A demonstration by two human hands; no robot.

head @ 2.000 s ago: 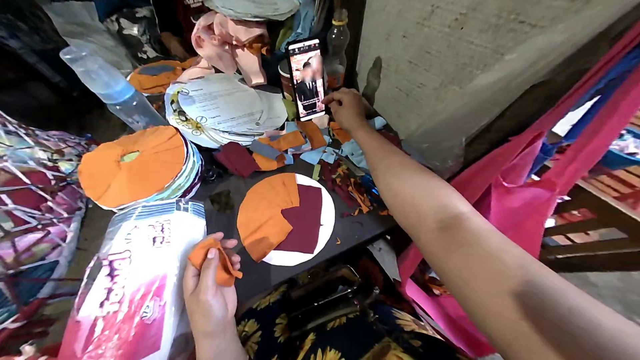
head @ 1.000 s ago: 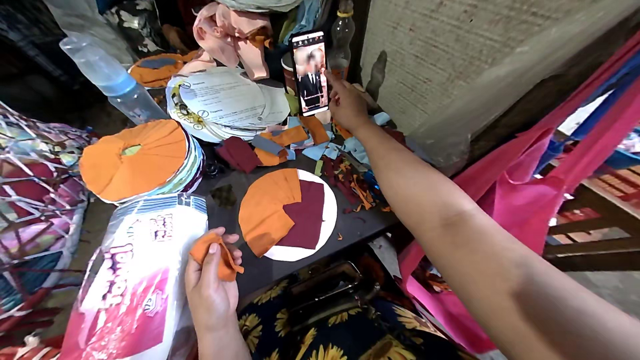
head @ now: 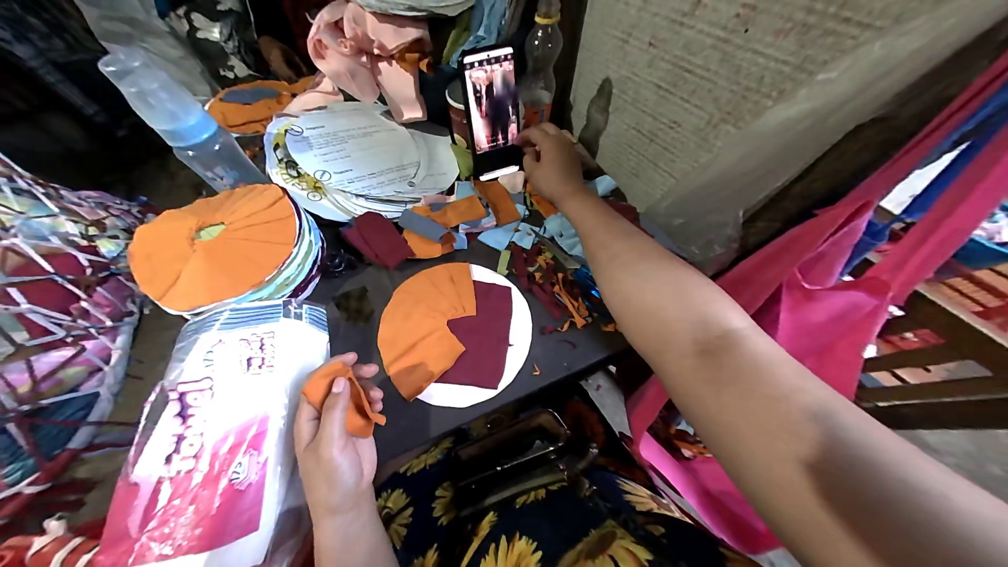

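Observation:
My left hand (head: 339, 425) is closed around a folded piece of orange cloth (head: 344, 396), near the table's front edge. My right hand (head: 554, 160) reaches out to the lower right edge of an upright smartphone (head: 492, 106) with a lit screen; its fingertips are at the phone's side, and whether they touch is unclear. Between the hands lies a white paper disc (head: 516, 339), partly covered by pleated orange cloth (head: 421, 323) and a maroon cloth piece (head: 484, 339). Small cloth scraps (head: 441, 224) lie below the phone.
A stack of cloth-covered discs (head: 216, 252) stands at the left, with a baby bottle (head: 177, 118) behind it and a plastic package (head: 213, 441) in front. Printed paper discs (head: 358, 153) are piled at the back. A plastic bottle (head: 542, 63) stands near the wall; pink cloth (head: 819, 315) hangs at right.
My right hand has moved from the phone's screen, where a finger pointed one second ago, down to its lower right side. The picture on the screen has changed. My left hand keeps the orange cloth.

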